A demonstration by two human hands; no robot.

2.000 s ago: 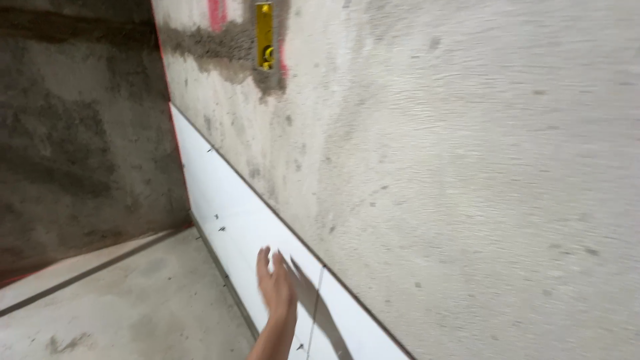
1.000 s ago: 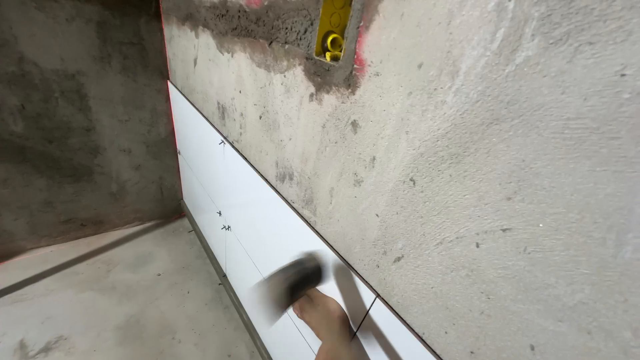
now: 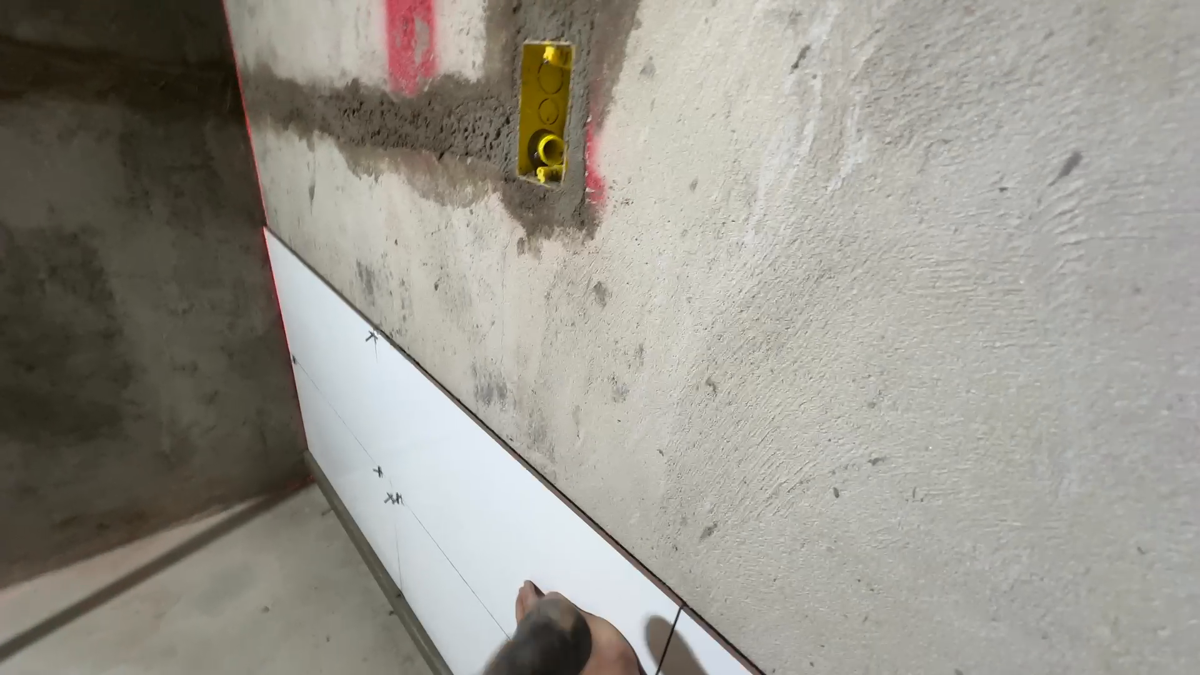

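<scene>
At the bottom centre my right hand is closed around a tool that looks like a mallet. Its dark rounded head hides part of the fingers, and the handle is hidden. Behind both lies a row of white wall tiles, with thin joints and small dark cross-shaped marks or spacers. Whether the mallet touches a tile cannot be told. A vertical joint and a shadow are just right of the hand. My left hand is out of view.
Above the tiles rises a rough plastered wall with a recessed yellow electrical box. A dark wall meets it at the left, a red line running down the corner. A narrow strip edges the tiles' foot beside the concrete floor.
Two seconds ago a bare hand with spread fingers was over the tiles. One second ago the mallet showed blurred in a hand; now its head is lower in view and sharper.
</scene>
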